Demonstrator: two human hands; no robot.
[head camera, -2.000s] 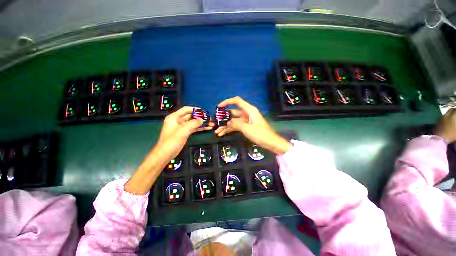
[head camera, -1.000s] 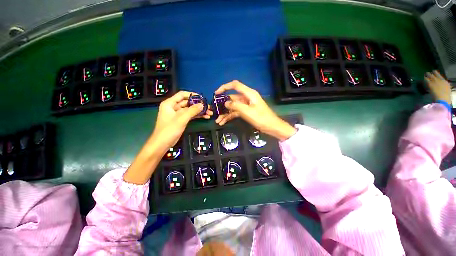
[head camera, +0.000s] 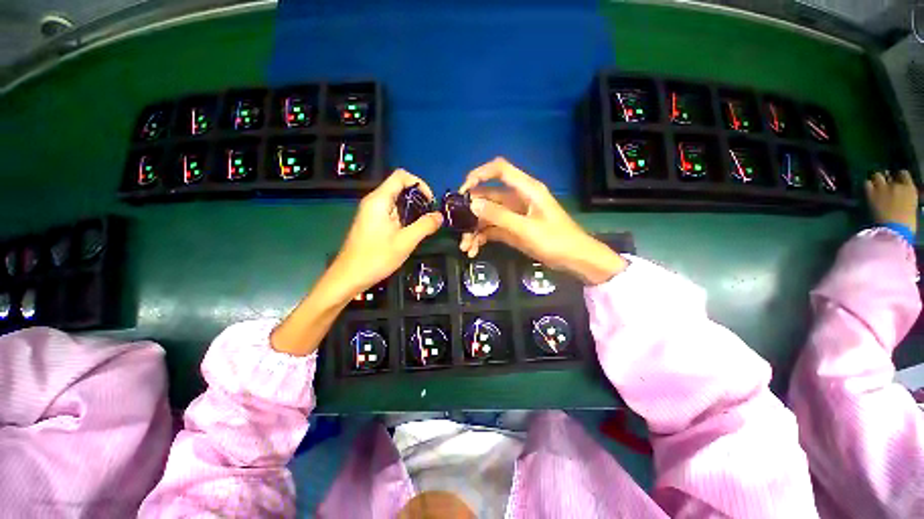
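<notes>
My left hand (head camera: 390, 228) holds one small round black gauge (head camera: 413, 206) between thumb and fingers. My right hand (head camera: 512, 215) holds a second black gauge (head camera: 459, 212) close beside it. Both gauges are above the far edge of the near black compartment tray (head camera: 461, 369). Their faces look dark, with thin pale lines on the left one; fingers cover parts of both. The near tray holds several gauges with pale arcs and red and green marks. My right forearm and sleeve hide its right end.
Filled black trays stand at far left (head camera: 253, 195) and far right (head camera: 699, 199), either side of a blue mat (head camera: 446, 61). Another tray (head camera: 113, 274) is at the left edge. Pink-sleeved people sit at both sides; one person's hand (head camera: 892, 198) rests at right.
The view has shifted, so the far trays sit higher in the picture. Both gauges have turned, and their bright pink and purple marks no longer show. Another person's hand has come forward at right.
</notes>
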